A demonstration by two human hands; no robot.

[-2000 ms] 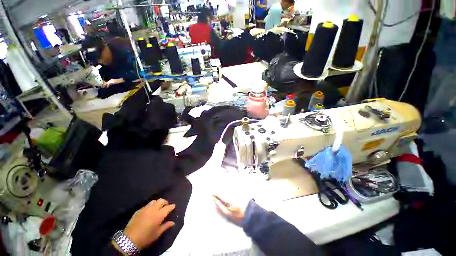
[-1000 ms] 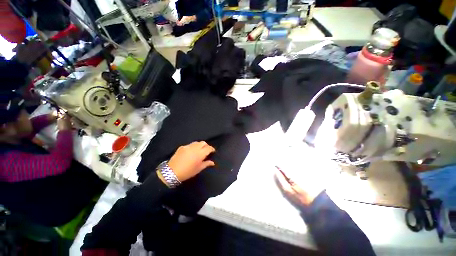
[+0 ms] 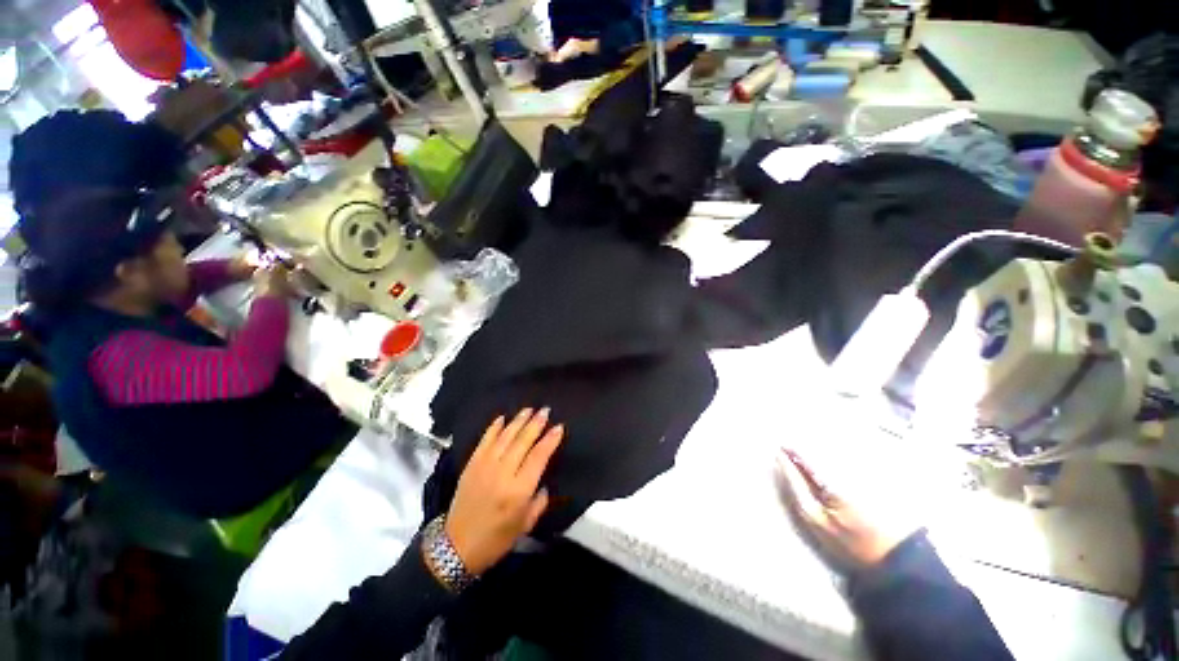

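A black garment piece [image 3: 582, 368] lies flat on the left part of the white machine table [image 3: 724, 517] and reaches its front edge. My left hand [image 3: 502, 484], with a metal watch at the wrist, rests palm down on its near left part, fingers spread. My right hand [image 3: 834, 510] stands on edge on the table, left of the needle area, touching no cloth; glare washes it out. The cream sewing machine head [image 3: 1073, 349] is at the right. Its presser foot and needle are lost in glare.
More crumpled black cloth [image 3: 892, 233] lies beyond, before a pink flask [image 3: 1080, 187]. A white lamp [image 3: 883, 338] hangs left of the head. Scissors [image 3: 1144, 626] lie at the right edge. A person [image 3: 181, 349] sits at another machine [image 3: 349, 239] on the left, near a red cup [image 3: 400, 340].
The view has turned left and down, bringing the seated person in and moving the machine head right. My left hand has turned and sits nearer the cloth's front edge. My right hand stays beside the needle area.
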